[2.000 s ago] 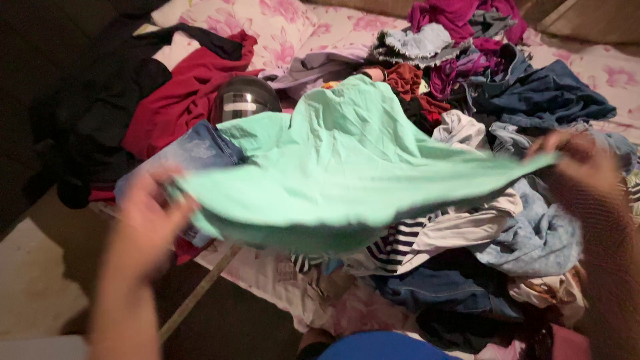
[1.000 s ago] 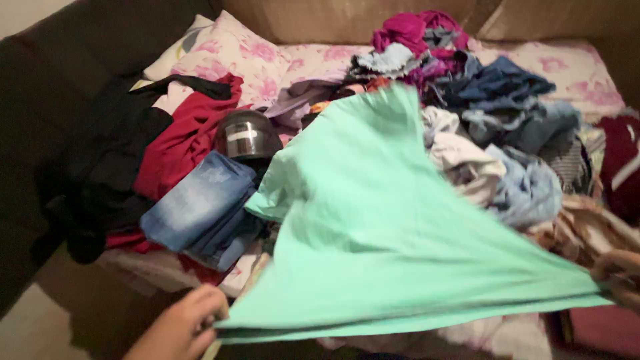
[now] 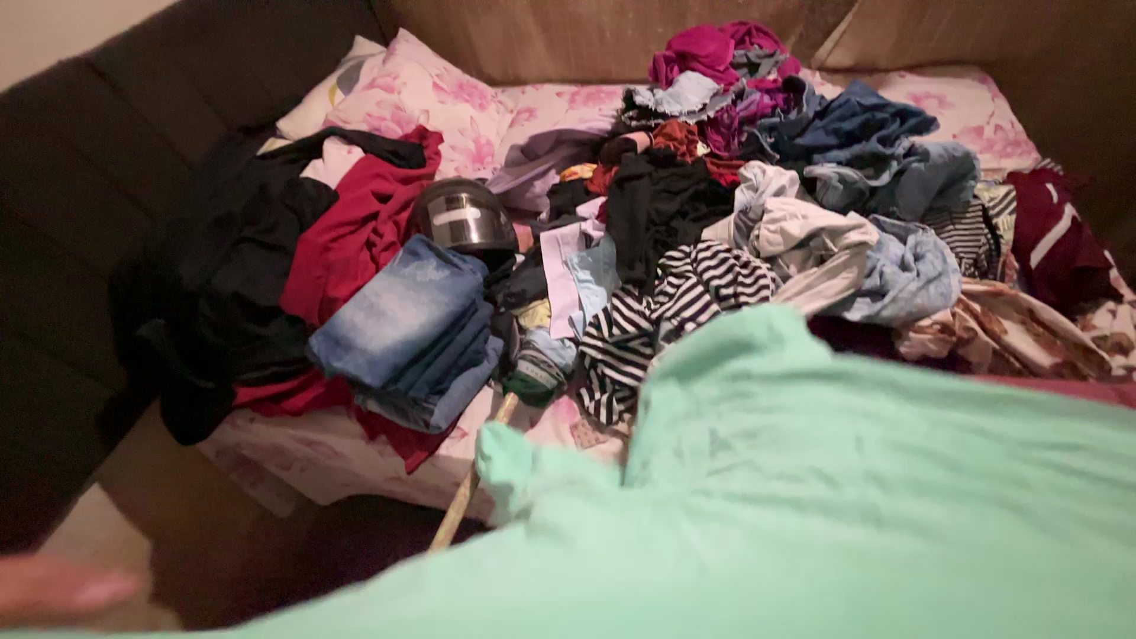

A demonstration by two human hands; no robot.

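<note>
A mint-green garment [image 3: 799, 497] spreads across the lower right of the view, close to the camera and partly cut off by the frame. My left hand [image 3: 67, 587] shows blurred at the lower left edge, just above the garment's edge; its grip cannot be made out. My right hand is out of view. Behind the garment lie a black-and-white striped garment [image 3: 621, 342] and a stack of folded blue jeans [image 3: 408, 328].
A dark helmet [image 3: 466, 217] sits behind the jeans on the floral bed sheet [image 3: 293, 457]. Red cloth [image 3: 355, 231] and black clothes [image 3: 231, 266] lie left. Mixed clothes [image 3: 816, 240] are heaped right. A wooden stick [image 3: 461, 506] leans at the bed's front edge.
The mint-green garment has moved off the clothes pile toward the lower right. My left hand has moved to the left edge, and my right hand has left the view.
</note>
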